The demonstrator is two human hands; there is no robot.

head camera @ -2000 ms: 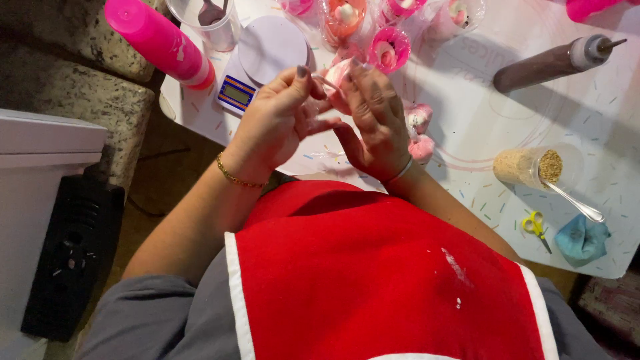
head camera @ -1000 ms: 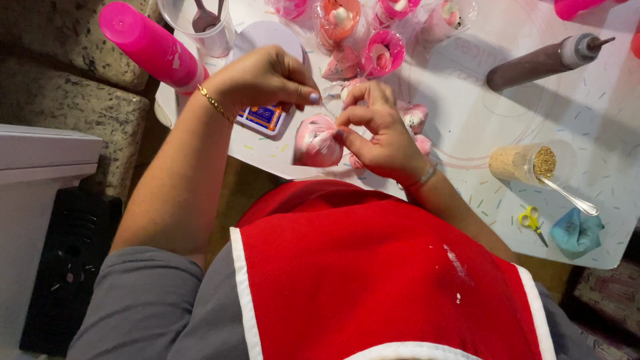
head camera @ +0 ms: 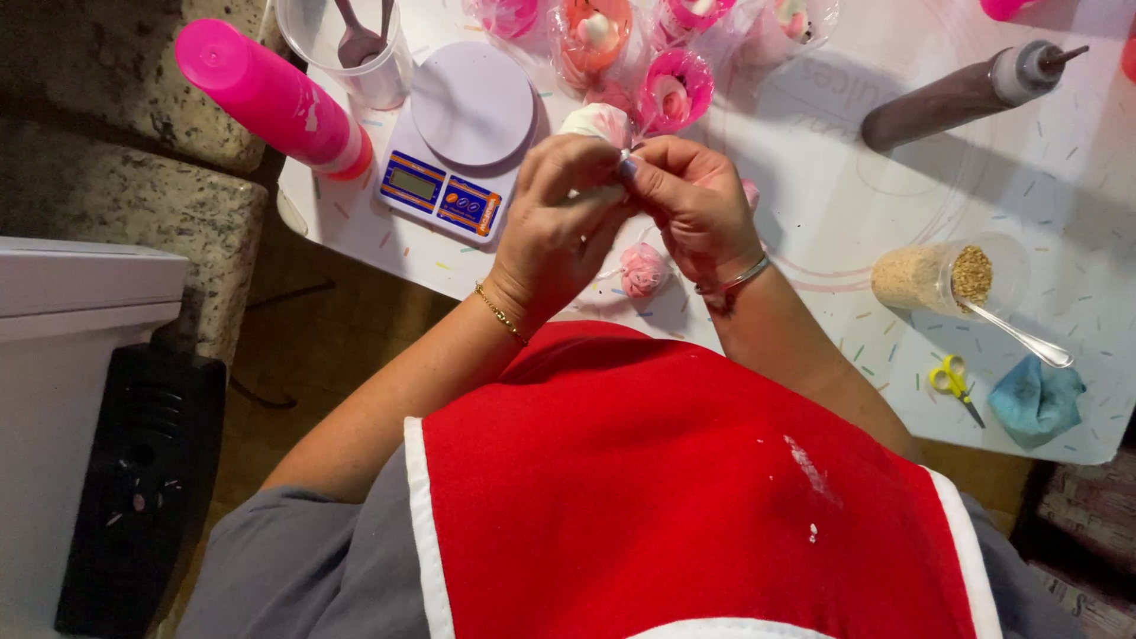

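Observation:
My left hand [head camera: 568, 209] and my right hand [head camera: 697, 200] meet over the table, fingers pinching the gathered neck of a small plastic-wrapped pink and white bundle [head camera: 599, 122]. My fingers partly hide it. A smaller wrapped pink ball [head camera: 644, 270] lies on the table below my hands. Just beyond them stand a bright pink cup [head camera: 676, 90] with pink and white filling and a plastic-wrapped orange-pink cup [head camera: 590, 35]. To the left of my left hand sits a white digital kitchen scale [head camera: 475, 102] with nothing on its round plate.
A pink bottle [head camera: 266, 98] and a clear cup with spoons [head camera: 377, 75] are at the left. On the right lie a brown-filled squeeze bottle [head camera: 941, 98], a tub of chopped grains [head camera: 927, 273] with a spoon, yellow scissors [head camera: 954, 386] and a blue cloth-like bundle [head camera: 1037, 401].
My left hand has come from over the scale to meet my right hand at the bundle. The bundle, lower near the table edge a second ago, is now farther up, by the cups.

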